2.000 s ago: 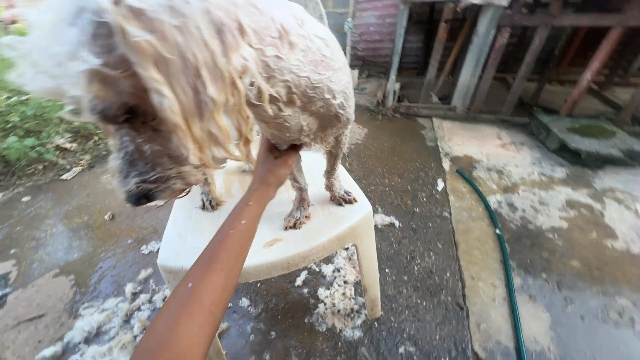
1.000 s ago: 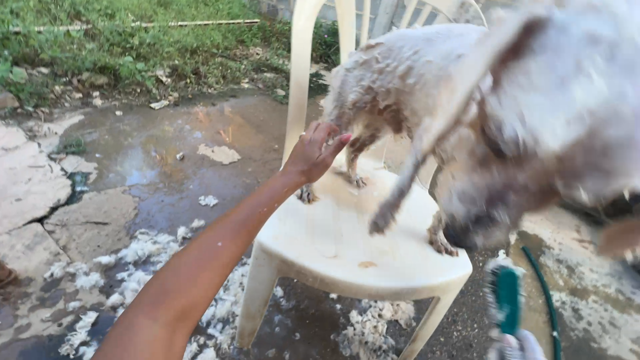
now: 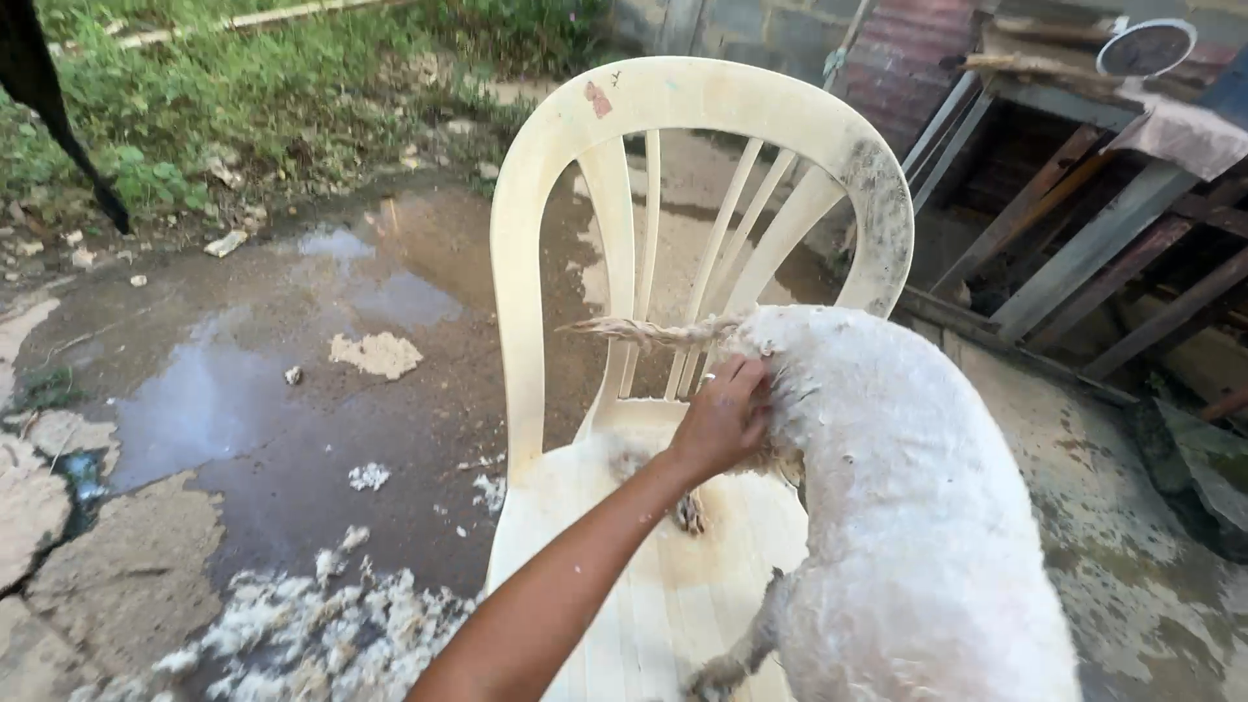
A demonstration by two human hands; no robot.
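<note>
A wet, short-clipped white dog (image 3: 916, 487) stands on a cream plastic chair (image 3: 702, 88), its thin tail stretched left across the slats of the backrest. Its head is out of the frame. My left hand (image 3: 726, 414), with a ring on one finger, presses against the dog's rear flank just below the tail; the fingers are curled there, and whether they grip the fur cannot be told. One paw rests on the seat beneath my forearm, and another leg shows lower down. My right hand is out of view.
Clumps of clipped white fur (image 3: 322, 624) lie on the wet ground left of the chair. A puddle (image 3: 195, 390) and broken concrete (image 3: 127, 565) lie farther left, with grass behind. At the right stand a wooden frame (image 3: 1092, 258) and a round-rimmed item (image 3: 1146, 49). Something dark hangs at top left.
The dog has turned, and its head has left the view. My left hand now touches its rear flank. My right hand and the green-backed brush, visible one second ago, are out of view.
</note>
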